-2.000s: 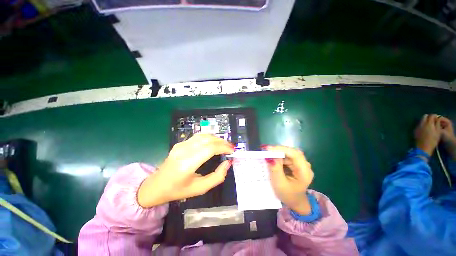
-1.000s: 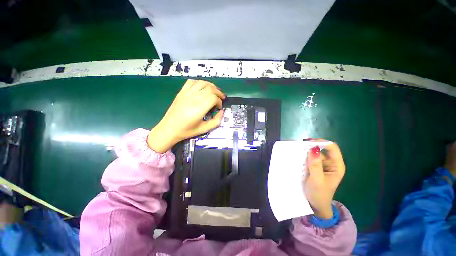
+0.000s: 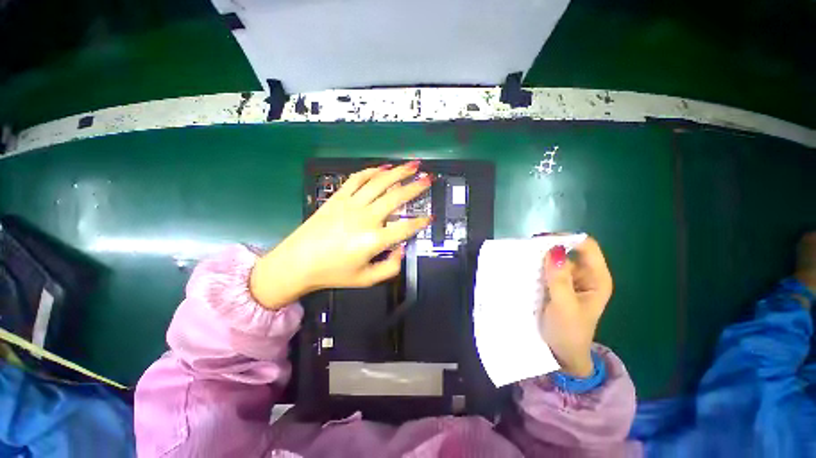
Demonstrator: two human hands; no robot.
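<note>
The open tablet (image 3: 438,313) lies in front of me on a black foam mat (image 3: 482,179), its internals facing up. My left hand (image 3: 344,234) is spread palm down over the mainboard (image 3: 416,204) at the far end, fingers apart, hiding much of the board. Whether a tiny piece is under the fingertips cannot be seen. My right hand (image 3: 577,300) holds the white release liner sheet (image 3: 508,309) between thumb and fingers, right of the tablet; the sheet is slightly curved. A pale label strip (image 3: 386,379) crosses the tablet's near end.
A glossy green bench (image 3: 215,197) has a worn white rail (image 3: 358,106) along its back, with a white board (image 3: 394,45) beyond. Small white bits (image 3: 547,163) lie at the right. Blue sleeves (image 3: 760,358) of a coworker are at right; another dark unit (image 3: 22,286) is at left.
My hands have parted, the right moving the sheet rightward off the tablet. My left hand first moved to the board's far left corner, then spread rightward across the board.
</note>
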